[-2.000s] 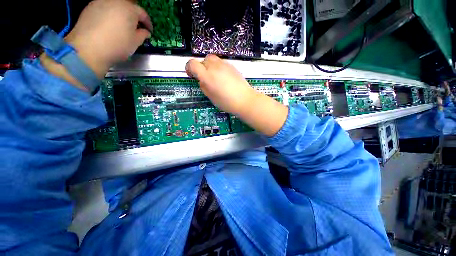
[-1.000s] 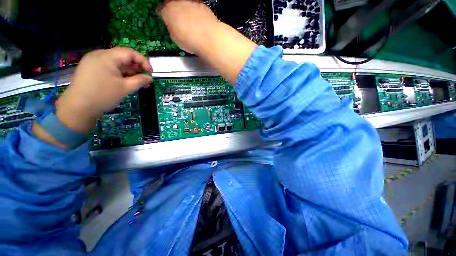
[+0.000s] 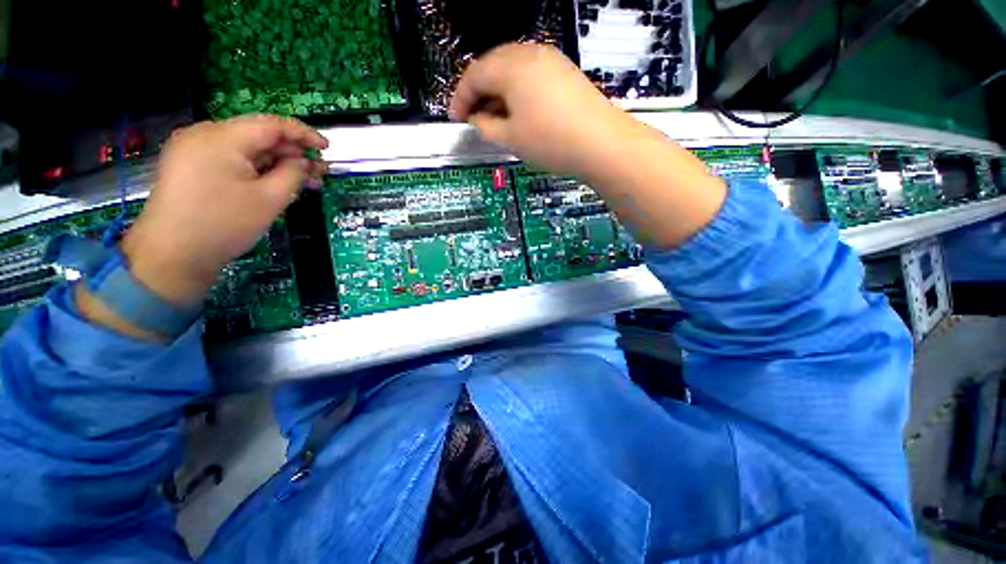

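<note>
A green circuit board (image 3: 414, 256) lies between the pale rails in front of me, with a small red component (image 3: 500, 179) at its upper right corner. My left hand (image 3: 226, 204) is over the board to its left, thumb and fingers nearly together by the near board's upper left corner; whether a small piece is between them cannot be told. My right hand (image 3: 541, 105) is above the far rail, fingers curled at the near edge of the dark bin of small wire-leaded parts (image 3: 437, 66); its fingertips are too blurred to show a part. Green pieces (image 3: 303, 61) fill the left bin.
A white tray (image 3: 633, 102) of black components stands right of the dark bin. More boards (image 3: 579, 226) run right along the line, with dark gaps between some. The near rail (image 3: 441, 320) crosses before my smock. A black cable (image 3: 772, 119) loops beyond the far rail.
My right hand has moved from the green pieces' bin rightward and nearer to the far rail, uncovering the board's red corner component. My left hand has stayed near the board's upper left corner.
</note>
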